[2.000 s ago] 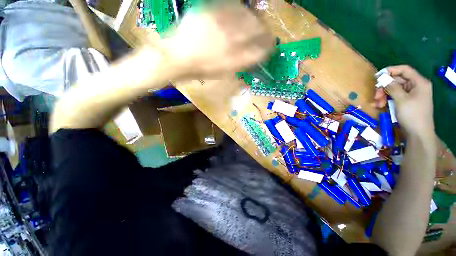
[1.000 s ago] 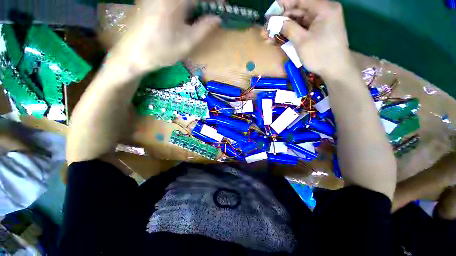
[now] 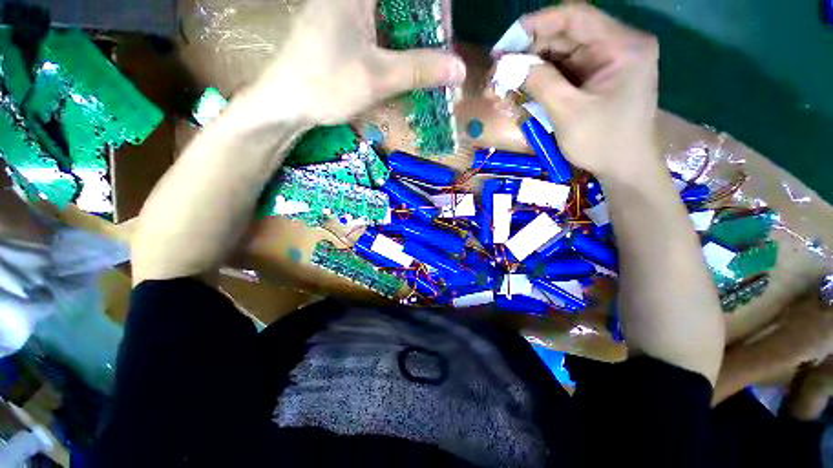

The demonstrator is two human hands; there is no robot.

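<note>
My left hand, cut off by the top edge, holds a long green circuit board panel upright, with the thumb across its face. My right hand has white coverings on its fingertips, pinched close together. A blue battery cell with a white rectangle hangs just below these fingers, seemingly held by its leads; the grip itself is hidden. Several blue cells with white rectangles and thin reddish wires lie heaped below both hands. More green boards lie left of the heap, and a narrow green strip below them.
Stacked green panels stand in a cardboard box at the far left. Green boards with a white piece lie at the right on the brown cardboard. Another person's arm shows at the lower right, and grey-white cloth at the left.
The view has swung from the left side to the bench front. My left hand, earlier blurred over the boards, now holds a panel upright beside my right hand. The cell still hangs at my right hand.
</note>
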